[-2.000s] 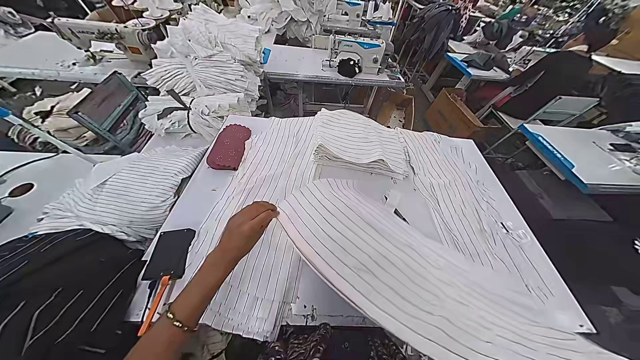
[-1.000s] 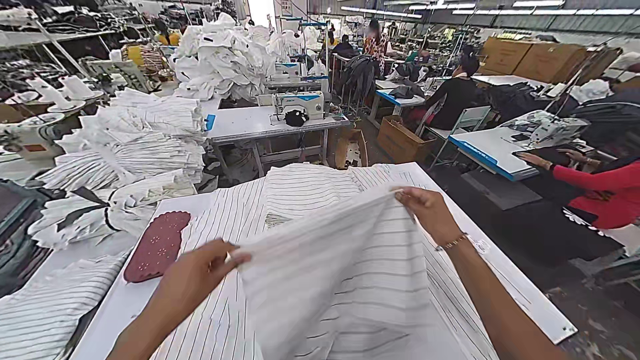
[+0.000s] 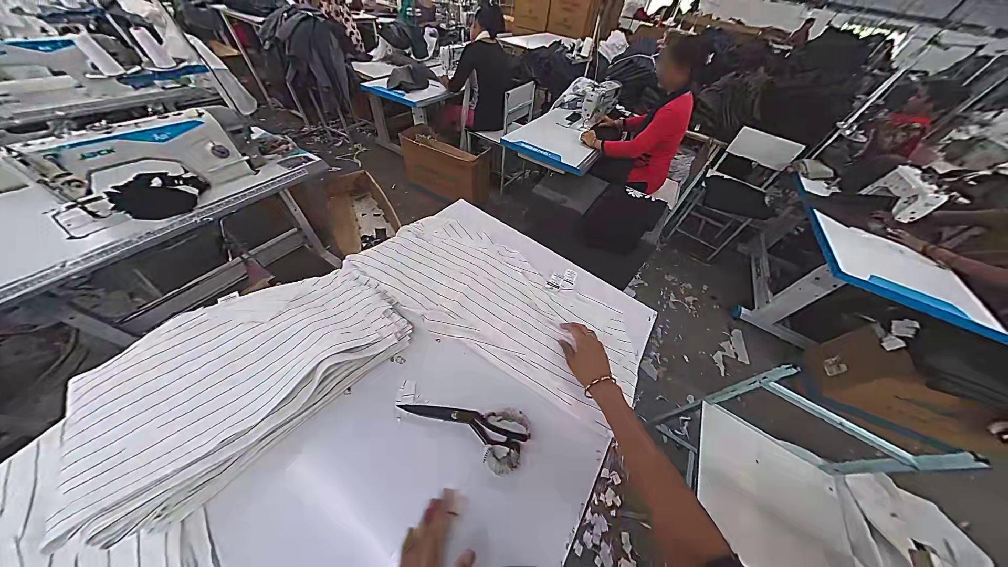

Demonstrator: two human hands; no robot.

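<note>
My right hand, a bracelet at its wrist, rests on a striped white fabric piece along the far right side of the white table. Low in the view, my left hand is slightly blurred over the bare tabletop, fingers apart and holding nothing. Between the hands lie black tailor's shears, their handles wrapped in light material. A thick stack of striped white fabric covers the left part of the table. Small white labels lie near the far right edge.
A sewing machine on its own table is at the left. Beyond my table are cardboard boxes. A person in a red top sits at another machine. A metal-framed stand is close on the right, with scraps on the floor.
The striped piece my hands held up a second ago is no longer in them. My right hand is now down on fabric, my left over the tabletop. The view has swung right.
</note>
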